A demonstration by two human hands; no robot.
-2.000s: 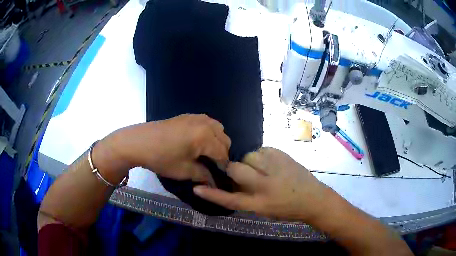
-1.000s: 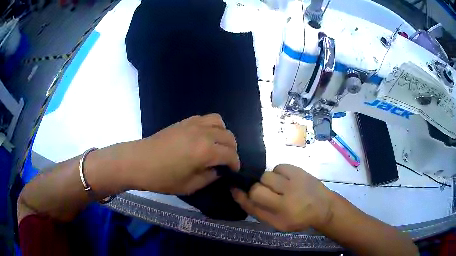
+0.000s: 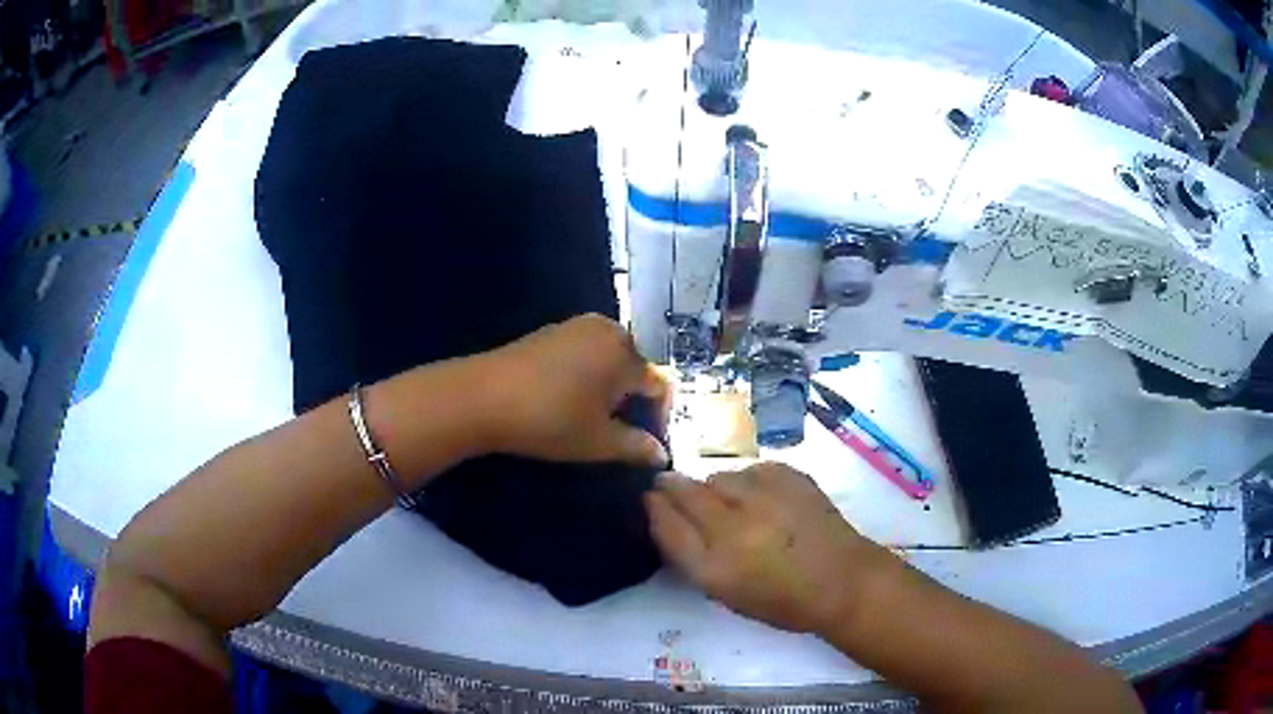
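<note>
The large black fabric panel (image 3: pixel 433 237) lies flat on the white table left of the sewing machine (image 3: pixel 852 168). My left hand (image 3: pixel 579 391) is on its lower right part, fingers pinching the black edge close to the presser foot (image 3: pixel 691 342). My right hand (image 3: pixel 747 537) is just below, its fingertips closed at the same edge of the fabric. The edge is beside the tan-yellow square (image 3: pixel 719 423). My fingers hide part of the edge. I cannot tell whether the fabric is under the foot.
Thread snips (image 3: pixel 880 444) with pink and blue handles lie right of the needle area. A black smartphone (image 3: pixel 988 449) lies farther right, with a cable beside it. A handwritten size note (image 3: pixel 1103 272) is on the machine arm. A tape measure (image 3: pixel 419 686) runs along the front edge.
Both hands have brought the pinched edge up from the front of the table towards the presser foot. The lower fabric is spread flatter. The camera view has shifted, so the machine appears farther left.
</note>
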